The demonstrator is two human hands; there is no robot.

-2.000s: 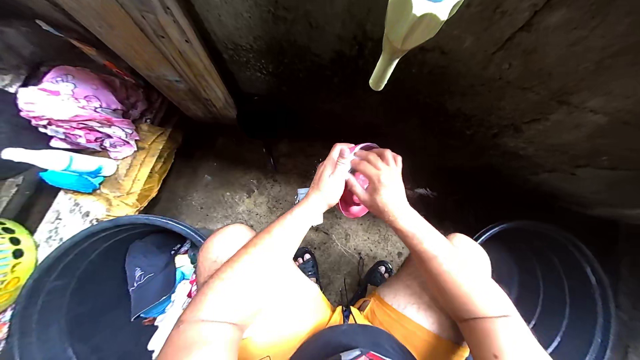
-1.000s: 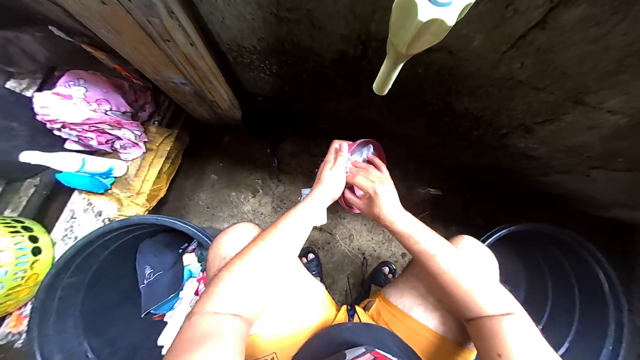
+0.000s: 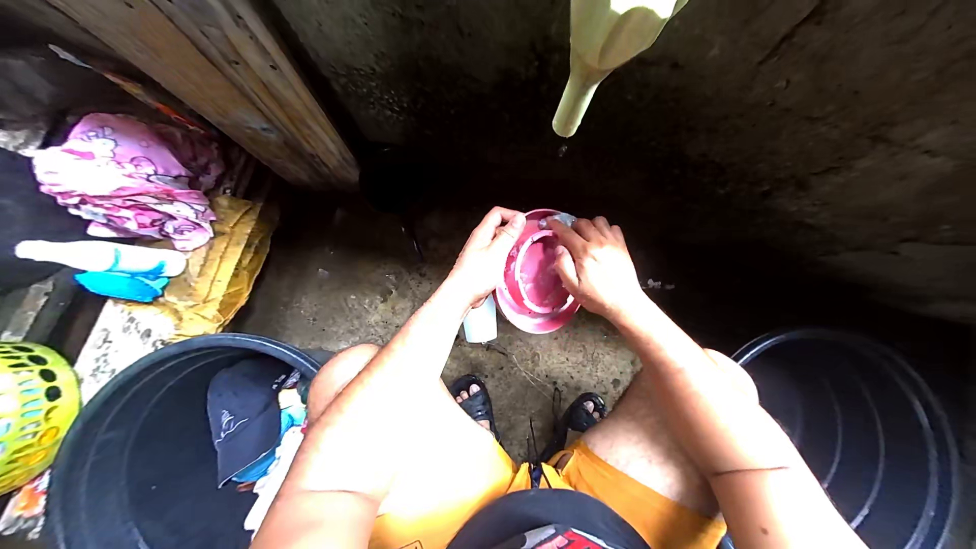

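Note:
A pink plastic bowl (image 3: pixel 538 271) is tilted between my hands, its round base ring facing me. My left hand (image 3: pixel 488 255) grips the bowl's left rim, thumb on top. Against the upper right of the base, my right hand (image 3: pixel 595 263) presses a small whitish, crumpled piece (image 3: pixel 557 219) with its fingertips; what it is made of I cannot tell. A white object like a cup or container (image 3: pixel 480 320) shows just below my left hand, partly hidden.
Black tubs stand at left (image 3: pixel 114 427) and right (image 3: pixel 846 427); the left one holds a dark cap (image 3: pixel 244 419) and cloths. Pink patterned cloth (image 3: pixel 126 179), a white bottle (image 3: pixel 99 257) and a yellow-green basket (image 3: pixel 34 415) are at far left. A pale plastic funnel-like piece (image 3: pixel 602 53) hangs above.
The pink bowl has turned so that its base ring now shows. My right hand has moved to the bowl's upper right part.

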